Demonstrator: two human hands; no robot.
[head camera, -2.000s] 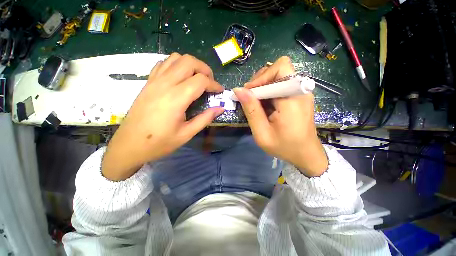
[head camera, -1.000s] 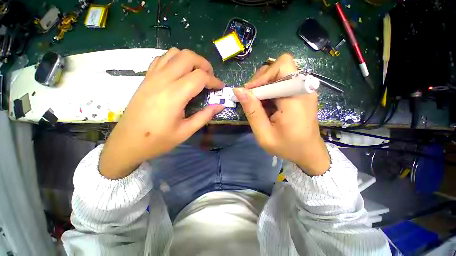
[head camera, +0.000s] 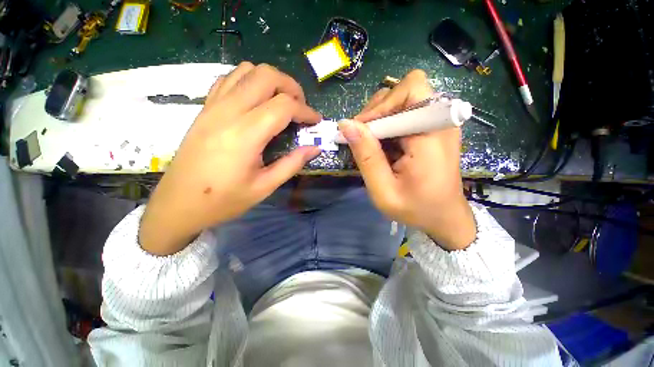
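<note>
A small white piece with a dark square mark (head camera: 318, 136) lies at the bench's front edge, between my hands. My left hand (head camera: 233, 147) holds its left side between thumb and forefinger. My right hand (head camera: 409, 158) grips a thick white-barrelled pen (head camera: 419, 120) like a writing tool, its tip end at the white piece's right side. The exact tip is hidden by my fingers. Thin metal tweezers (head camera: 477, 115) show behind the pen, partly hidden; I cannot tell if my right hand also holds them.
An open watch case (head camera: 354, 44) with a yellow-edged battery (head camera: 327, 59) sits behind my hands. A long white sheet (head camera: 122, 86) at left bears another watch case (head camera: 67, 94). At right are a black screen (head camera: 452, 41), a red pen (head camera: 508, 43), a yellow-handled stick (head camera: 558, 57) and black cables.
The whole view has shifted slightly, with bench things sitting a little higher in the picture. Both hands keep nearly the same hold on the white piece and the pen.
</note>
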